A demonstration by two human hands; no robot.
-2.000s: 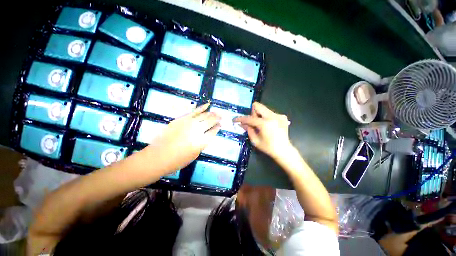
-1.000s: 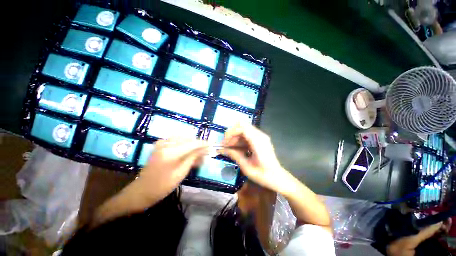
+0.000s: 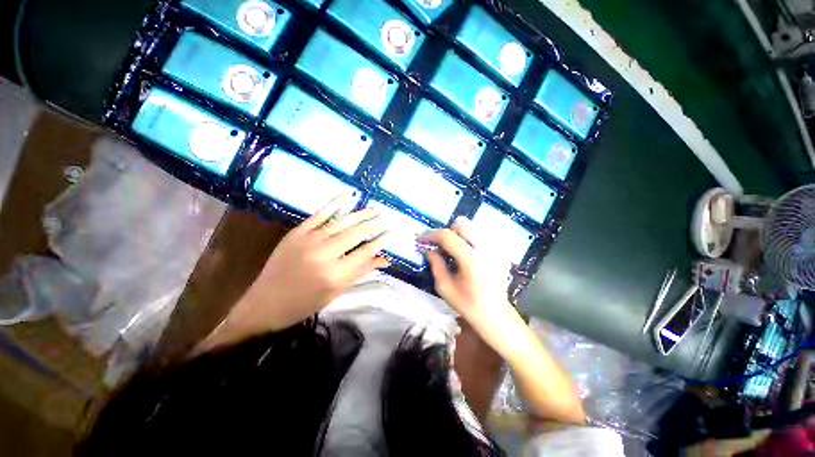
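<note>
A black blister tray (image 3: 255, 143) holds rows of teal phone-shaped units, such as one at upper left (image 3: 223, 76); many show a pale round label. My left hand (image 3: 322, 254) lies palm down over the tray's near edge, its fingers on a bright unit (image 3: 393, 234) in the nearest row. My right hand (image 3: 460, 268) is at the other end of this unit, thumb and fingertips bent together on its surface. Glare hides whether a small piece is between the right fingertips. The left hand seems to rest on the unit, not grip it.
A smartphone (image 3: 679, 319), tweezers (image 3: 659, 301), a white round dish (image 3: 713, 223) and a fan (image 3: 793, 234) are at right. Crumpled plastic (image 3: 130, 232) lies at left over brown cardboard (image 3: 219, 268). More plastic is below the bench at right. The conveyor's white edge (image 3: 652, 94) runs beyond the tray.
The view has turned and come closer, so the tray looks larger and more tilted. My hands were together in the air over the tray; now they are apart, down on a unit in the nearest row.
</note>
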